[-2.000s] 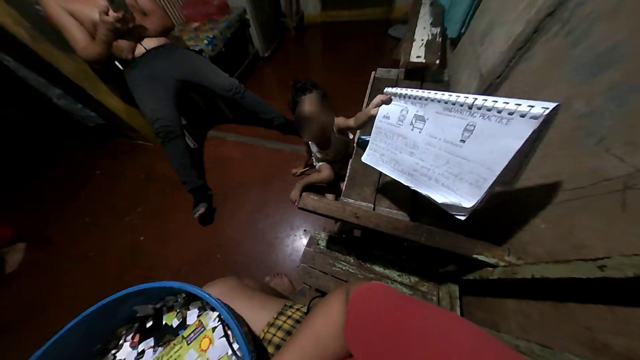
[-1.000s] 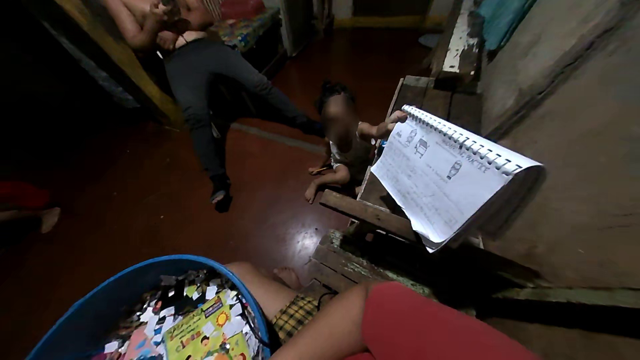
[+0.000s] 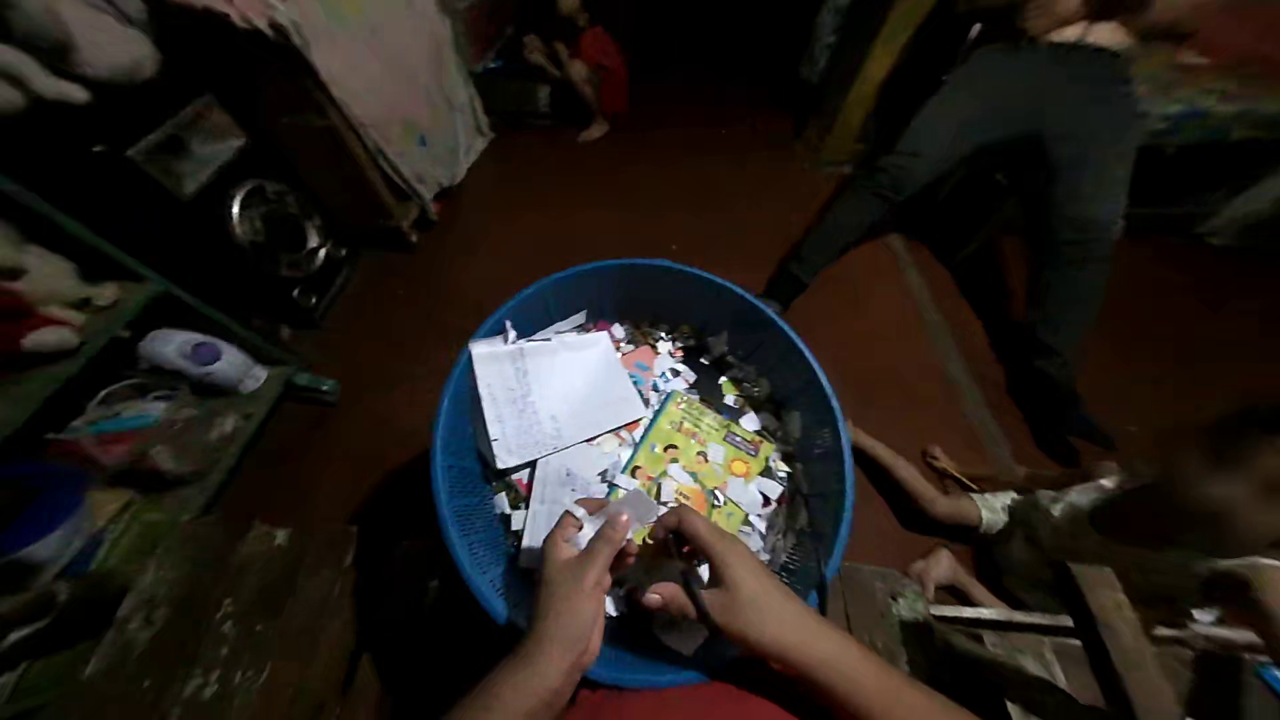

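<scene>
Over the near part of a blue plastic basket (image 3: 442, 480), my left hand (image 3: 582, 570) pinches a small piece of white paper (image 3: 632, 508) between thumb and fingers. Just right of it, my right hand (image 3: 715, 580) has its fingers curled around something dark and thin that I cannot make out. Inside the basket lie many small paper scraps (image 3: 745, 495), a green printed booklet cover (image 3: 700, 440) and, on the left, white sheets with handwriting (image 3: 555, 395). The basket stands above my red-clothed lap.
A small child (image 3: 1090, 520) is at the right beside a wooden bench (image 3: 1120, 630). A person in dark trousers (image 3: 1020, 130) is behind. Another person in red (image 3: 600, 70) sits at the back. Shelves (image 3: 240, 440) with a white bottle (image 3: 203, 360) stand at left.
The view has swung far left, so the basket is now central. Both my hands have come into view over it. The spiral notebook on the right is out of view.
</scene>
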